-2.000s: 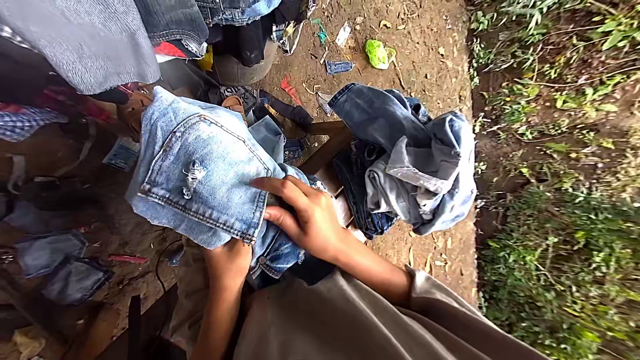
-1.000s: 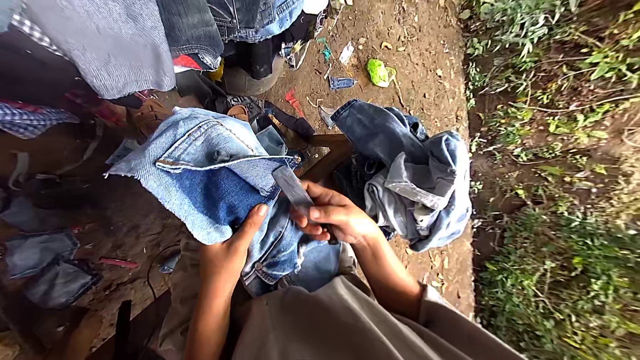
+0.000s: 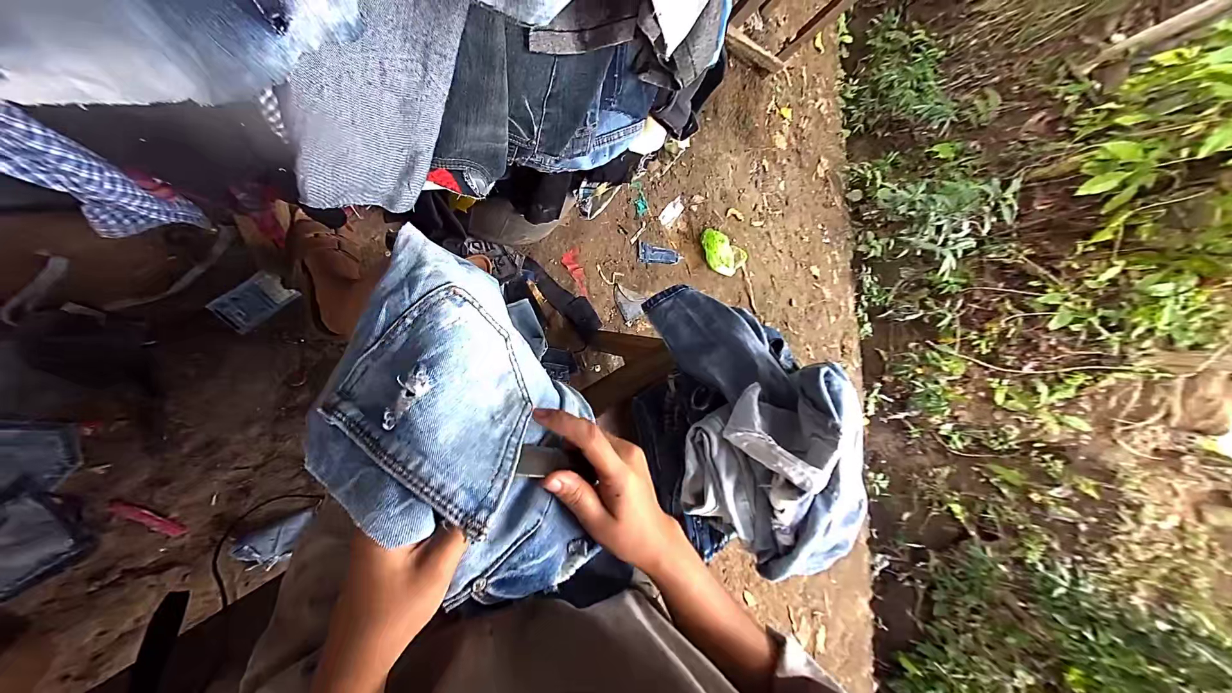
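A piece of light blue denim with a frayed patch pocket [image 3: 433, 414] lies over my lap, pocket side up. My left hand [image 3: 404, 568] grips its lower edge, the fingers hidden beneath the cloth. In my right hand [image 3: 611, 481] is a flat grey blade [image 3: 547, 462], held between thumb and fingers at the pocket's right seam; its tip and handle are hidden. More faded denim [image 3: 520, 558] is bunched under the pocket piece.
Crumpled jeans and grey cloth [image 3: 770, 452] are heaped on a wooden support [image 3: 626, 366] at the right. Denim garments [image 3: 539, 96] hang at the top. A brown shoe [image 3: 332, 274], scraps and a green plastic bag [image 3: 722, 252] lie on the dirt; plants [image 3: 1136, 289] grow beyond.
The pocket, folded back one second ago, now lies spread with its outer face up. My right hand has brought the blade down to its seam. The view has shifted towards the hanging garments.
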